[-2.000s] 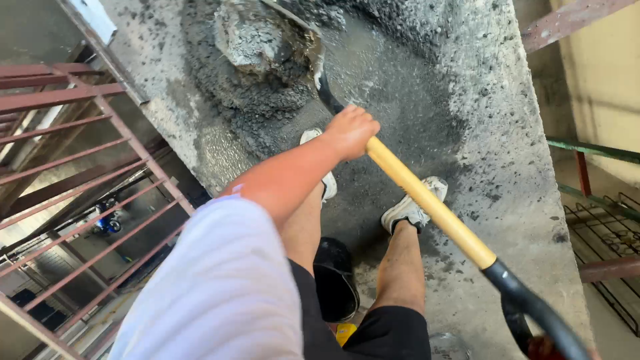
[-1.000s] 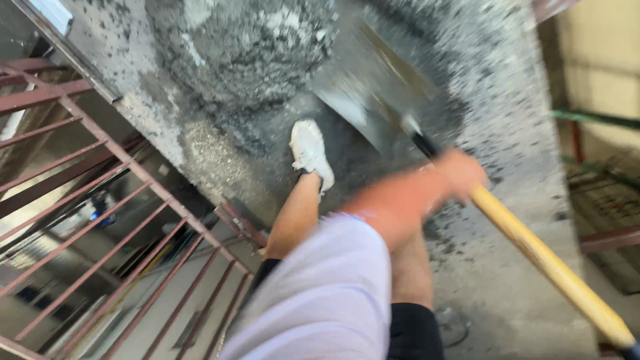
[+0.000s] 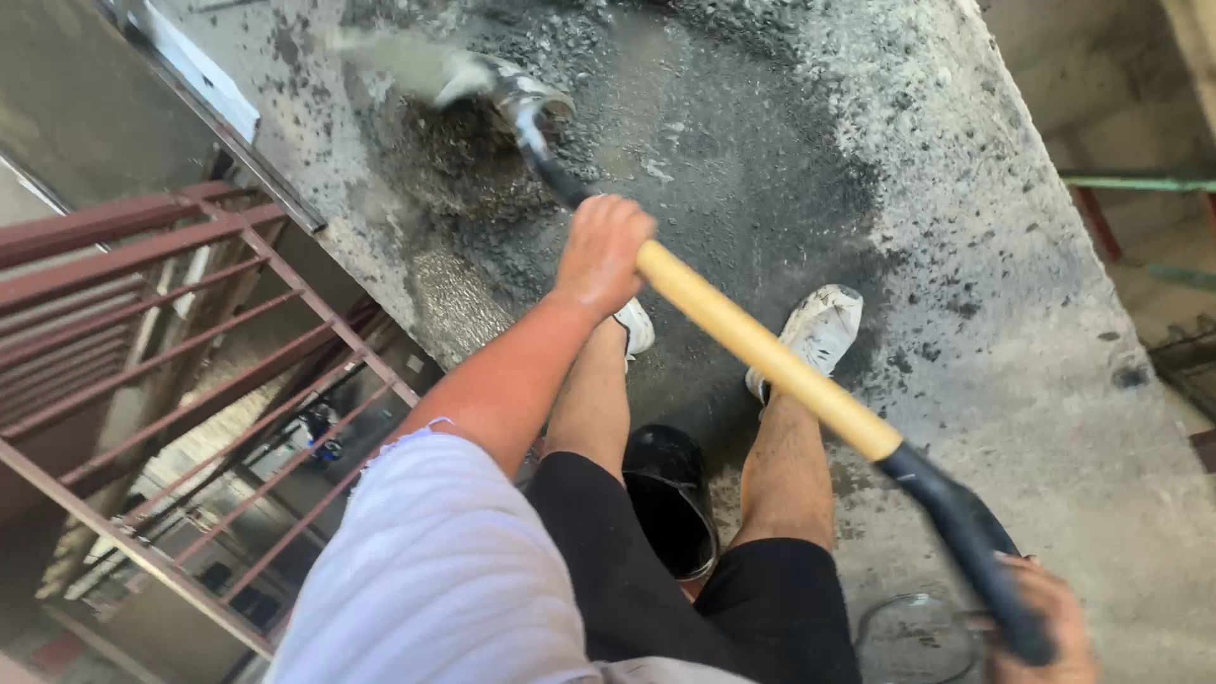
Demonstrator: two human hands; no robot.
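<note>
A shovel with a yellow shaft point(image 3: 769, 351) slants across the view from upper left to lower right. My left hand point(image 3: 604, 249) is wrapped round the black lower part of its shaft, just above the metal neck. My right hand point(image 3: 1040, 617) grips the black handle end point(image 3: 959, 532) at the lower right. The blade point(image 3: 456, 76) is blurred and lies over a heap of wet grey mortar or concrete mix point(image 3: 465, 171), partly hidden by it. Wet mix is smeared over the floor beyond my feet.
A black bucket point(image 3: 670, 494) stands between my legs. My white shoes point(image 3: 822, 328) are on the concrete slab point(image 3: 1064, 456). Reddish metal railings point(image 3: 313, 294) border the drop at the left. The slab's right edge drops to a lower area with green and rusty bars.
The shovel blade has swung left from the bare wet patch onto the heap, and my left hand has moved with it. The bucket has come back into view, along with my right hand.
</note>
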